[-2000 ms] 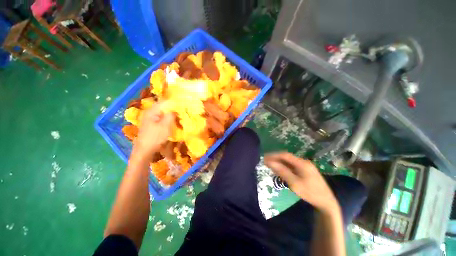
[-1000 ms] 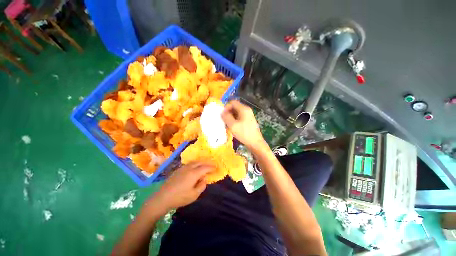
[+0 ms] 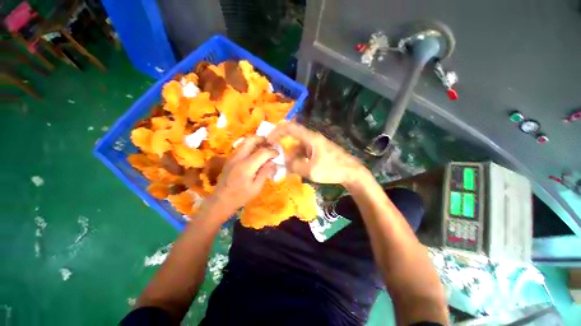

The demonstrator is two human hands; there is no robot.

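Note:
A limp orange plush toy skin (image 3: 278, 204) hangs over my lap, beside the crate's near right edge. Its white lining (image 3: 279, 164) shows between my hands. My left hand (image 3: 245, 175) is closed on the skin's white part from the left. My right hand (image 3: 315, 156) grips the same part from the right, its fingers partly blurred. The two hands are close together and hide the skin's upper end. The blue crate (image 3: 137, 194) holds a heap of orange and brown skins (image 3: 191, 108) with white patches.
The grey filling nozzle (image 3: 398, 111) curves from the dark grey machine panel (image 3: 503, 57), its open end right of my hands. Red-tipped fittings flank its base. A scale (image 3: 464, 207) with green-lit displays stands at the right. White fluff (image 3: 159, 255) lies on the green floor. Wooden stools stand far left.
The skin came out of the crate to over my lap. My left hand has moved up from its lower edge to the white lining, beside my right hand.

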